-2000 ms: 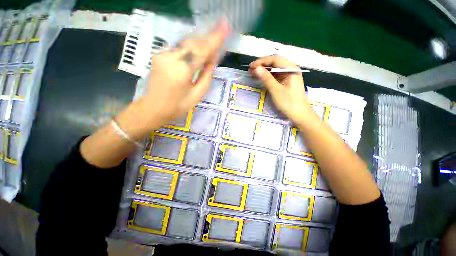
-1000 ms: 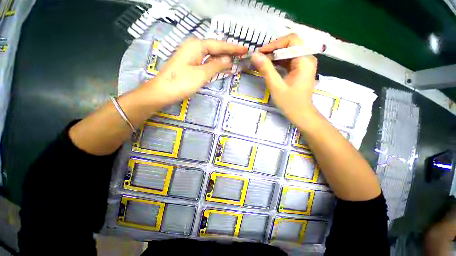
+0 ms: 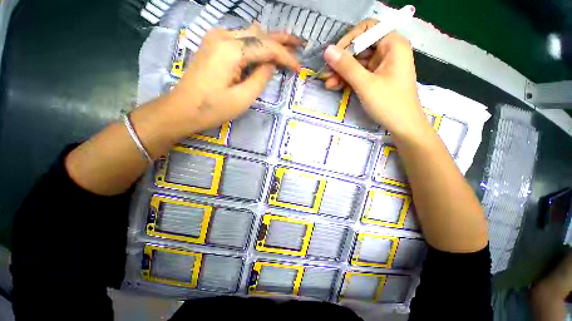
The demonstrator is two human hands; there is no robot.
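A large clear-white blister tray [image 3: 266, 164] lies in front of me, with yellow-edged framed parts [image 3: 210, 221] in its pockets. My right hand [image 3: 379, 72] holds white tweezers [image 3: 382, 29] in its fingers, their tip pointing down-left at a framed part [image 3: 344, 105] in the tray's top middle pocket. My left hand [image 3: 229, 78] is above the tray's upper left, its fingertips close to that part's upper left corner; whether they hold anything is too small to tell. An adhesive sticker sheet [image 3: 305, 26] with rows of pale strips lies behind my fingers, over the tray's top edge.
Spare striped sheets [image 3: 511, 182] lie flat at the right on the dark green mat [image 3: 69, 81]. A small dark box [image 3: 556, 208] is at the far right, with part of a person's hand [image 3: 555, 294] below it. A pale metal rail [image 3: 483, 70] runs along the green conveyor [image 3: 467, 31].
The view has shifted a little. Both hands have come nearer the top middle framed part, and the tweezers now slope more steeply. Earlier my left hand was higher, near a blurred clear sheet.
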